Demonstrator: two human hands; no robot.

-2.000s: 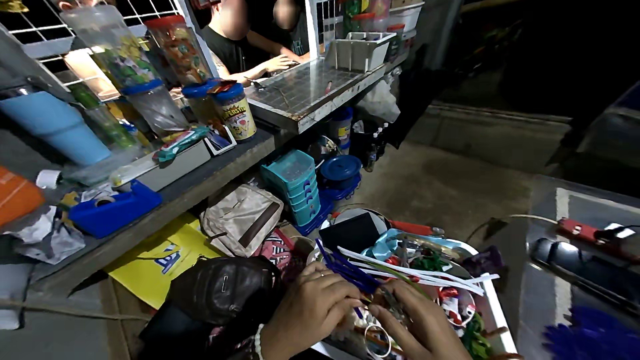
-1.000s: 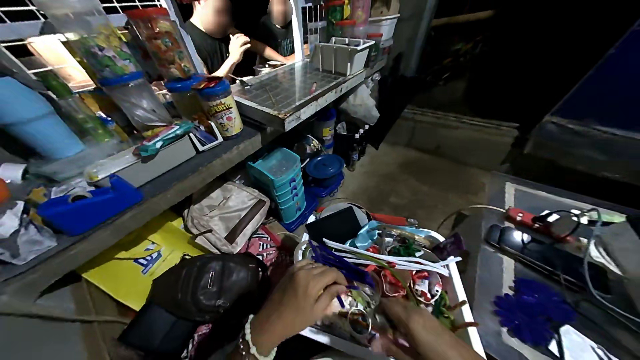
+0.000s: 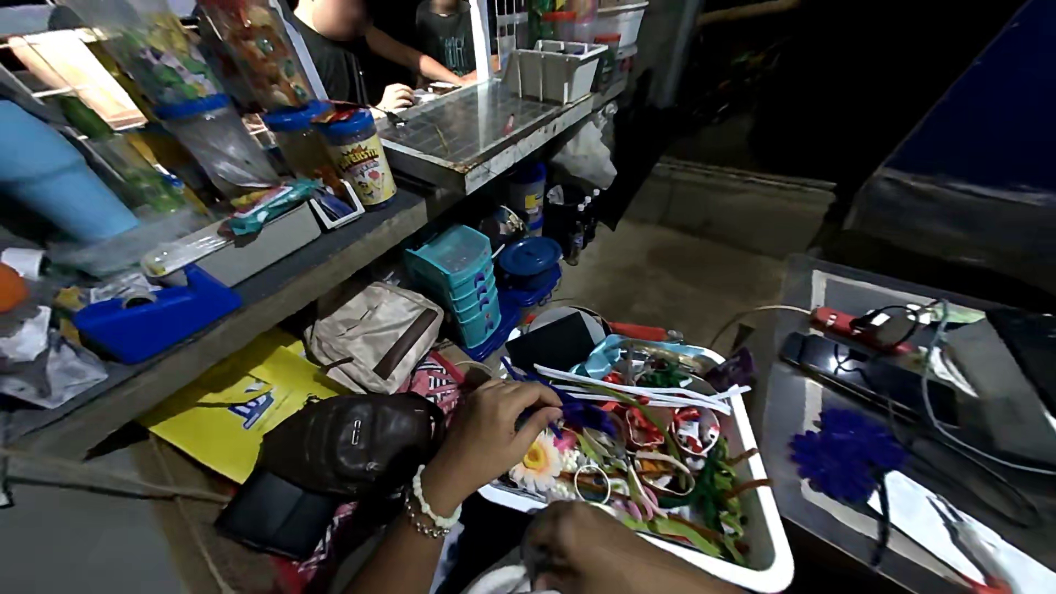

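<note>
A white plastic basket (image 3: 771,528) holds ribbons, an artificial daisy (image 3: 536,462), green leaves, scissors and small craft pieces. My left hand (image 3: 503,425), with beaded bracelets at the wrist, is over the basket's left side, its curled fingers on dark purple pipe cleaners (image 3: 577,412). Closer to me, my right hand (image 3: 577,532) is curled and blurred at the basket's near edge; whether it holds anything is hidden. White pipe cleaners (image 3: 635,388) lie across the basket's far part. To the right, a dark purple pompom-like flower (image 3: 850,454) lies on a grey table.
Left of the basket are a brown leather bag (image 3: 355,441), a beige bag (image 3: 375,338) and a yellow bag (image 3: 247,396). A shelf (image 3: 330,256) bears jars and a blue tape dispenser (image 3: 157,313). A phone (image 3: 858,375) and cables lie right. People stand beyond the counter (image 3: 470,132).
My right hand has drawn back from the basket's contents toward its near edge. My left hand stays over the left side. A person beyond the counter has lowered a hand from the face.
</note>
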